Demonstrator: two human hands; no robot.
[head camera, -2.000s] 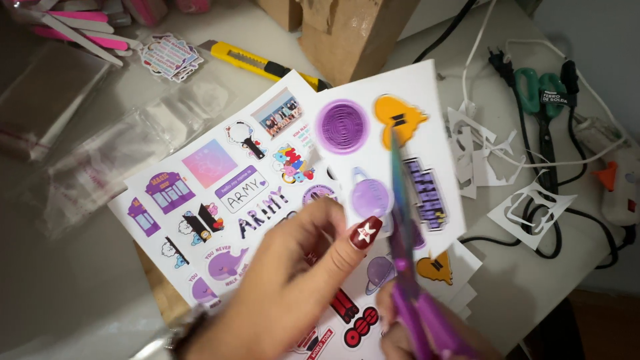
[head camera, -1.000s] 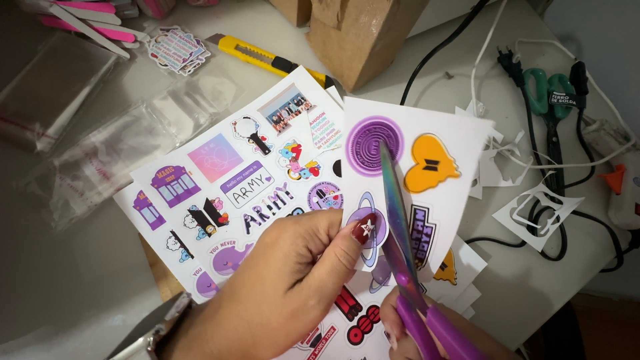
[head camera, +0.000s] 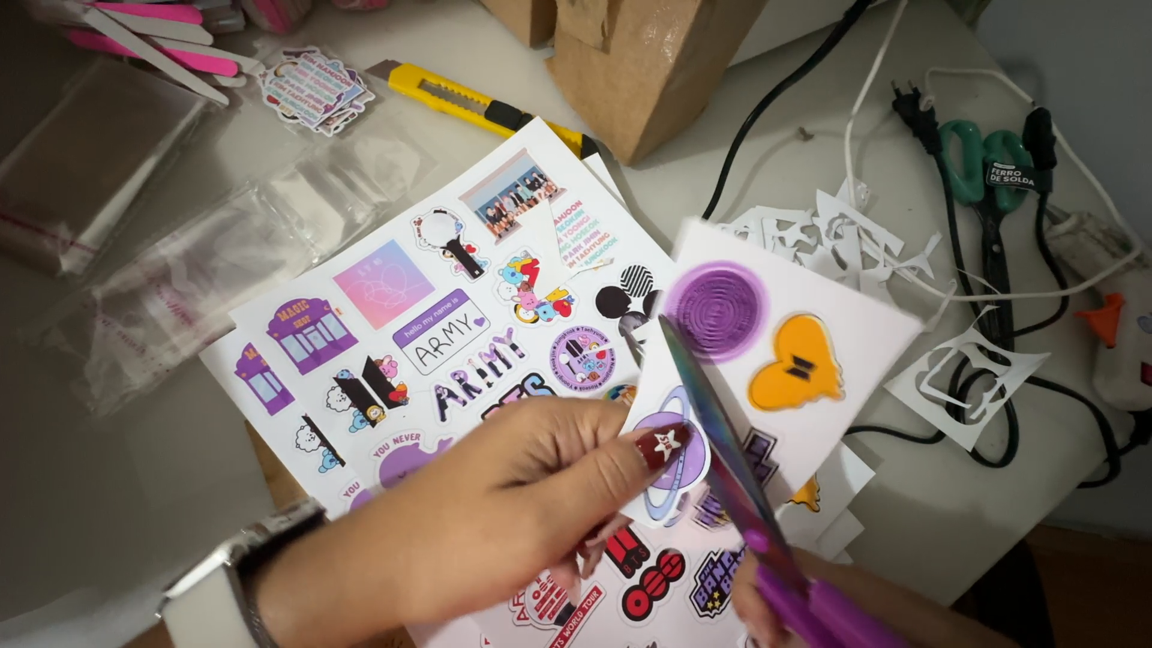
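Observation:
My left hand (head camera: 531, 495), with a watch on the wrist, pinches a piece of sticker sheet (head camera: 792, 351) at the planet sticker between thumb and fingers. My right hand (head camera: 774, 594), at the bottom right and partly hidden, is closed around the purple handles of a pair of scissors (head camera: 733, 441). The blades lie along a cut between the planet sticker and the round purple and orange heart stickers. Larger printed sticker sheets (head camera: 378, 351) lie on the table beneath both hands.
A yellow utility knife (head camera: 477, 99) lies behind the sheets by a cardboard box (head camera: 648, 72). Clear plastic bags (head camera: 216, 270), nail files (head camera: 162, 45) and cut stickers (head camera: 315, 90) are at left. At right are paper offcuts (head camera: 963, 387), cables, green-handled scissors (head camera: 990, 198) and a glue gun (head camera: 1111, 333).
The cut now separates the planet sticker's part from the round purple and heart stickers, and the piece has tilted to the right. Both hands keep their holds.

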